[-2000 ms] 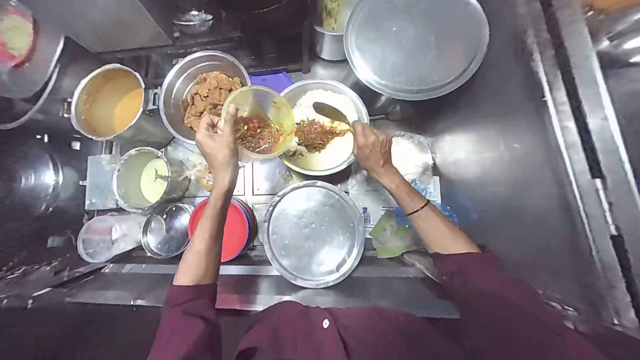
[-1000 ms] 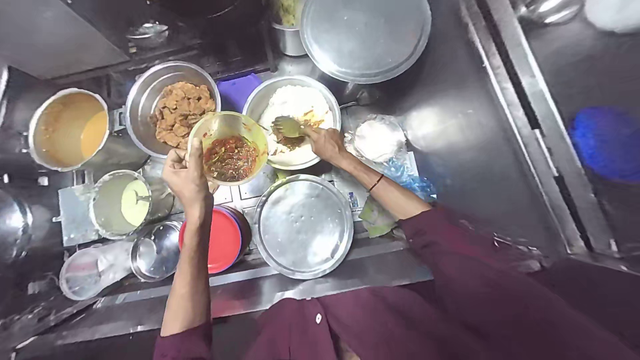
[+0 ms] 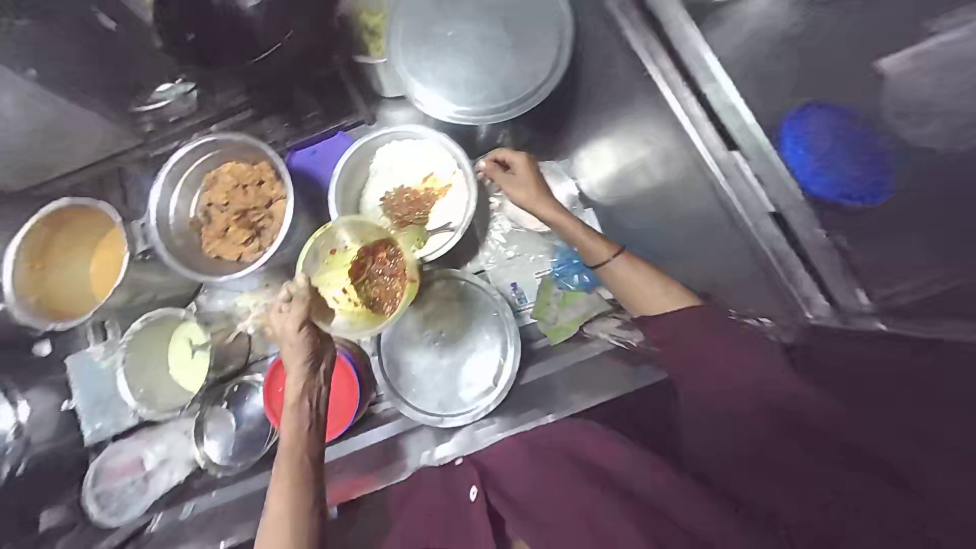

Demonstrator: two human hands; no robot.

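Observation:
My left hand (image 3: 297,324) grips the rim of a translucent yellowish bowl (image 3: 324,263), tilted, with a red chopped mixture (image 3: 380,278) lying toward its right side. The bowl's upper right edge overlaps the near rim of a metal bowl (image 3: 343,164). In that metal bowl is a white food (image 3: 400,160) with a heap of the red mixture on it. A spoon-like utensil (image 3: 440,229) lies partly visible inside, near its lower right. My right hand (image 3: 515,179) is just right of the metal bowl's rim, fingers curled together; nothing is seen in it.
A pot of brown pieces (image 3: 164,191), a pot of orange liquid (image 3: 15,267) and a pot of pale green liquid (image 3: 137,358) stand left. A round metal lid (image 3: 450,351) lies in front, beside a red lid (image 3: 343,393). A larger lid (image 3: 480,57) is behind; plastic bags (image 3: 572,267) lie right.
My right hand has let go of the spoon-like utensil and moved right, off the metal bowl. The yellowish bowl is now tilted near that bowl's front rim. The view has shifted and turned.

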